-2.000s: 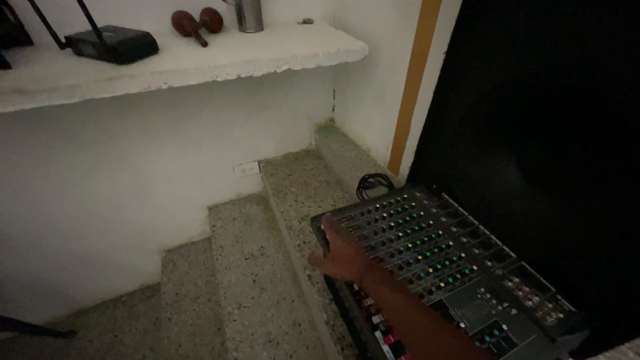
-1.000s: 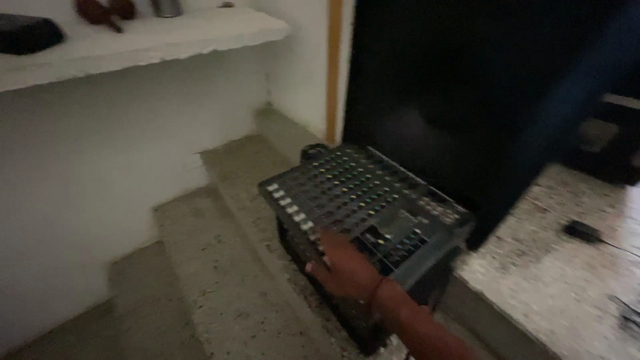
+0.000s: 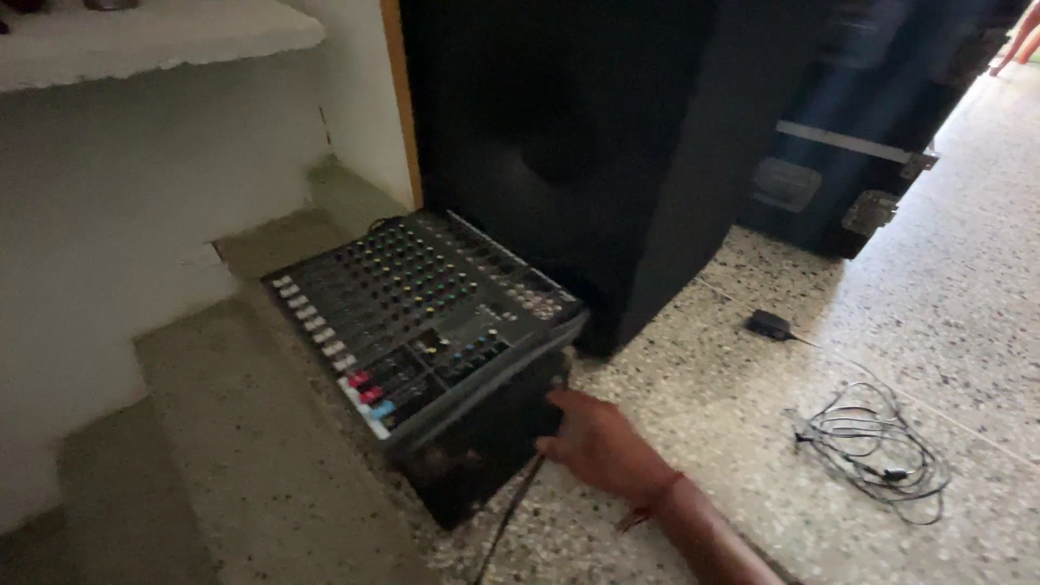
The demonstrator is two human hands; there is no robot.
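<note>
My right hand point(image 3: 597, 435), with a bracelet at its wrist, is beside the near right side of a black audio mixer point(image 3: 439, 301). Its thumb and forefinger are curled near a dark cable point(image 3: 512, 512) that runs down toward the bottom edge; blur and shade hide whether they grip it. The mixer has rows of coloured knobs and white, red and blue fader caps. It rests on a black box-like base point(image 3: 479, 463) by the steps. My left hand is out of view.
Behind the mixer stands a large black speaker cabinet point(image 3: 561, 122). A black case with metal fittings point(image 3: 821, 179) is farther right. On the speckled floor lie a black power adapter point(image 3: 768, 325) and a coiled cable point(image 3: 877, 455). Stone steps point(image 3: 236, 422) and a white shelf point(image 3: 162, 41) are left.
My right hand has moved from over the mixer's faders to beside its right side. The view has swung right, bringing in more floor, the case and the coiled cable.
</note>
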